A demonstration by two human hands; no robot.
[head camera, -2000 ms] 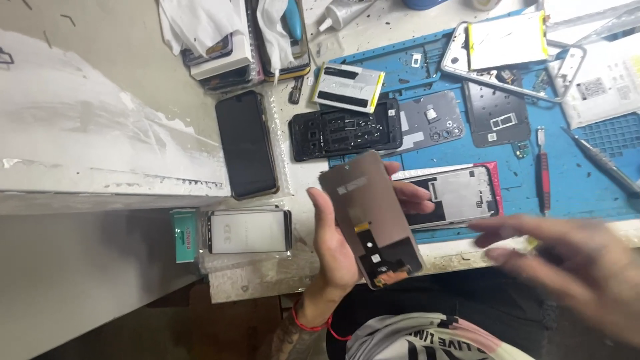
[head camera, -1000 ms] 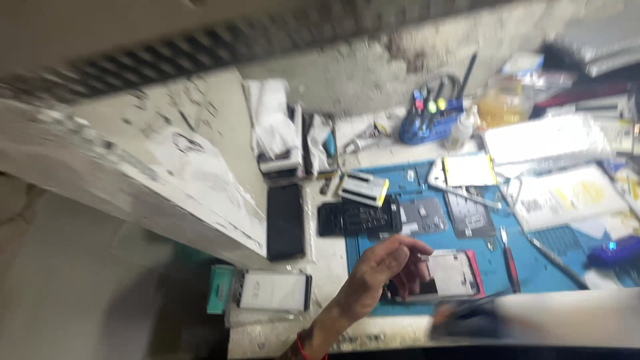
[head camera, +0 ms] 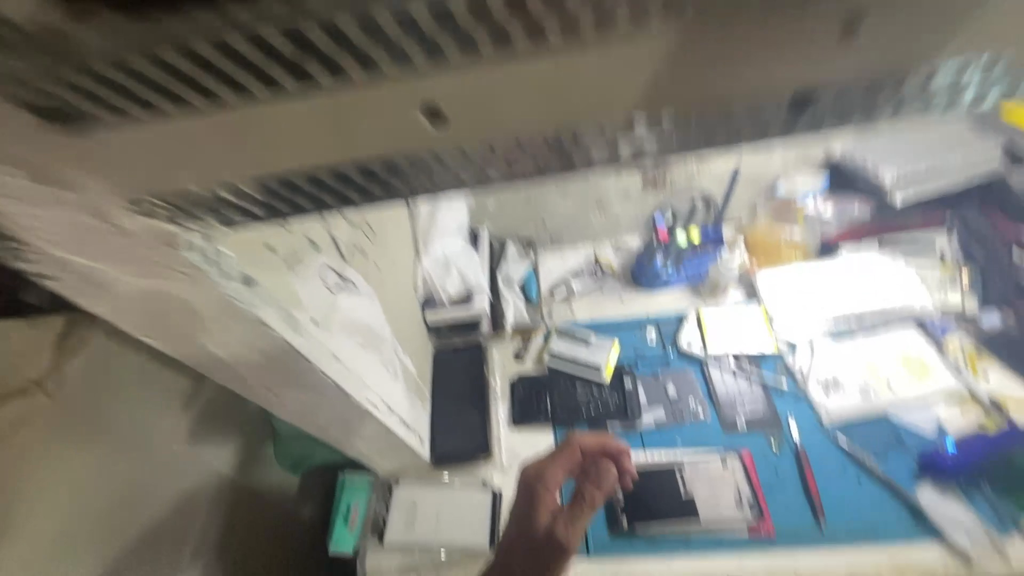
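My left hand [head camera: 560,500] is raised at the lower middle of the head view, fingers curled towards the thumb; blur hides whether anything small is between them. Just right of its fingertips lies a pale phone frame [head camera: 720,492] with a dark rectangle at its left and a red edge at its right, on a blue work mat [head camera: 840,512]. Behind the hand are an opened black phone [head camera: 588,396] and a grey phone part [head camera: 676,398]. A dark phone [head camera: 460,404] lies left of them. My right hand is out of view.
A red-handled tool [head camera: 806,480] and long tweezers [head camera: 888,480] lie on the mat's right side. Batteries [head camera: 582,352] and a blue holder [head camera: 678,260] are farther back. A slotted ledge [head camera: 384,120] crosses the top; a slanting panel [head camera: 320,368] stands left.
The phone display held in my left hand two seconds ago is no longer seen in it. My right hand has left the view. The view has tilted up strongly.
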